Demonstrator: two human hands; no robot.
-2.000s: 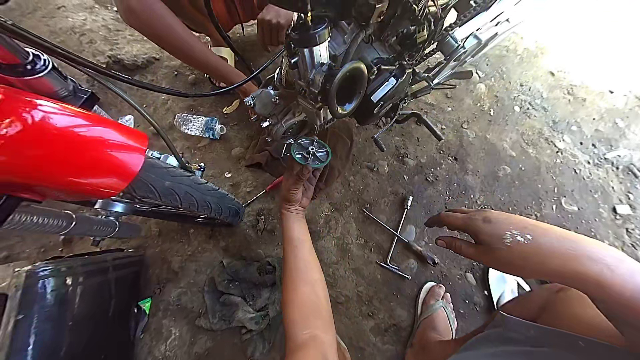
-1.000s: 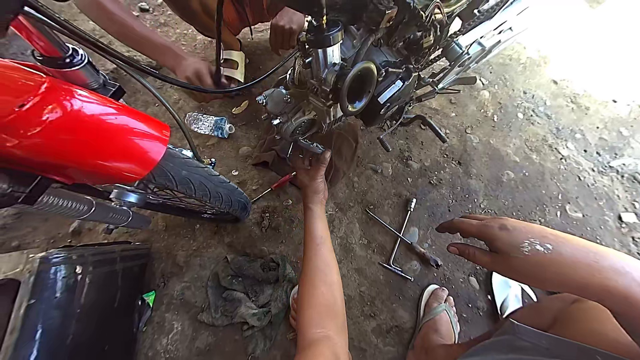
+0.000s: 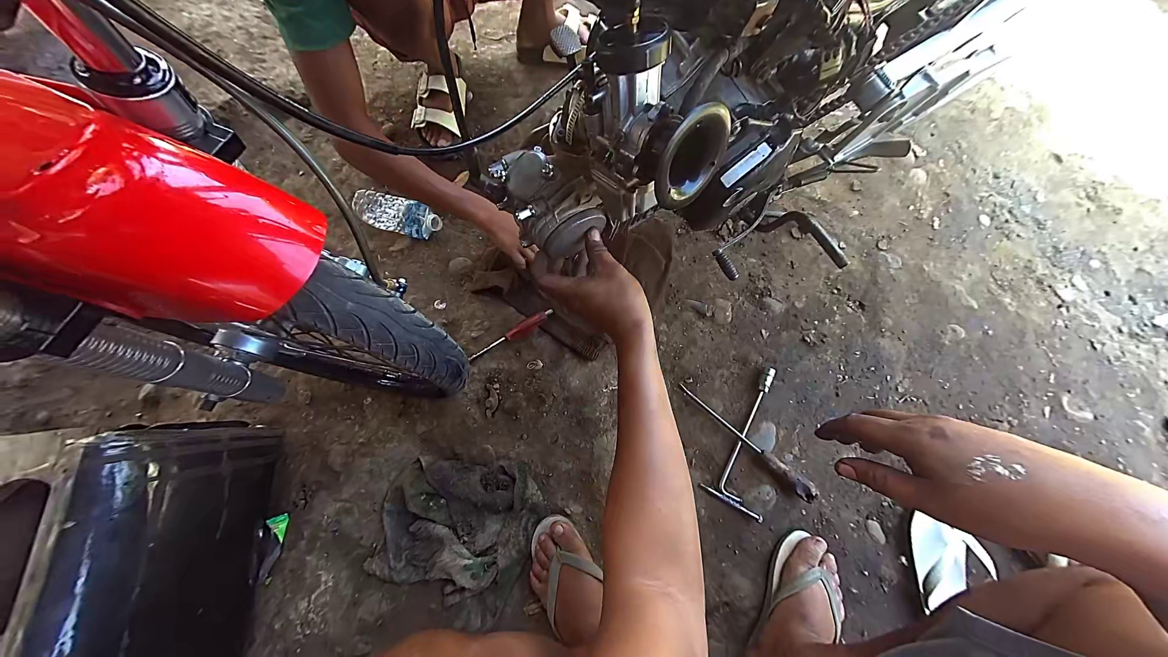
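Note:
My left hand is at a round metal engine cover low on the motorcycle engine, its thumb on the rim and its other fingers partly hidden beneath. Another person's hand touches the left side of the same part. Above it are the carburetor's open round intake and its black cap. My right hand hangs over the ground at the right with nothing in it, its fingers apart from the thumb. Left of that hand lie a T-handle socket wrench and a screwdriver, crossed.
A red front fender and tire stand at the left. A red-handled screwdriver, dark rag, plastic bottle and black box-like object are on the dirt. A kick lever juts from the engine.
Two seconds ago my left hand held a round, green-rimmed part facing up; that face no longer shows. The other person's hand has come down to the engine cover. My right hand has barely moved.

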